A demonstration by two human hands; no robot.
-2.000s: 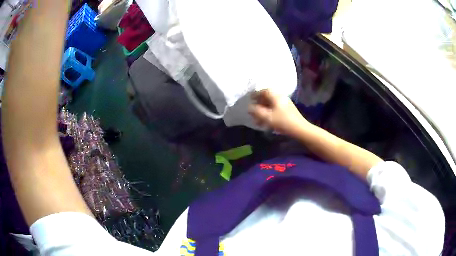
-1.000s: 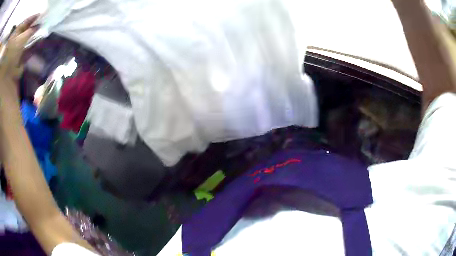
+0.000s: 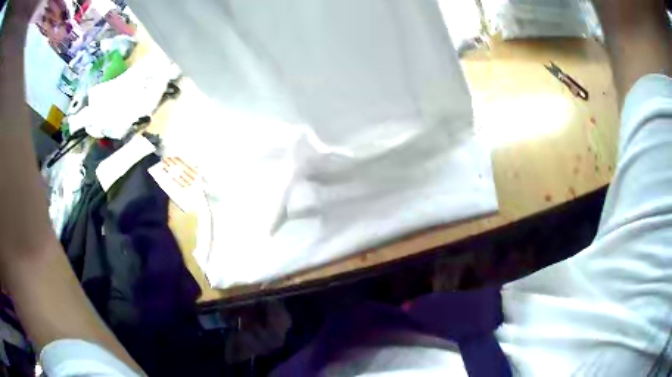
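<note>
A large white garment (image 3: 295,169) lies partly on the light wood-coloured table. Its lower part rests near the front edge, and its upper part rises out of the top of the picture. My left forearm runs up the left side and my right forearm up the right side. Both hands are cut off by the picture's top edge, so what they hold is hidden.
Thread snips (image 3: 566,80) lie at the table's right. A plastic-wrapped pack (image 3: 538,18) is at the far edge. A sticker sheet (image 3: 177,177) lies left of the garment. Dark garments (image 3: 136,228) hang at the left. Red dots are scattered over the table (image 3: 534,166).
The white garment has moved from above the floor area onto the table. The view has turned to the table. Both arms are now raised, and the hands have gone out of the picture.
</note>
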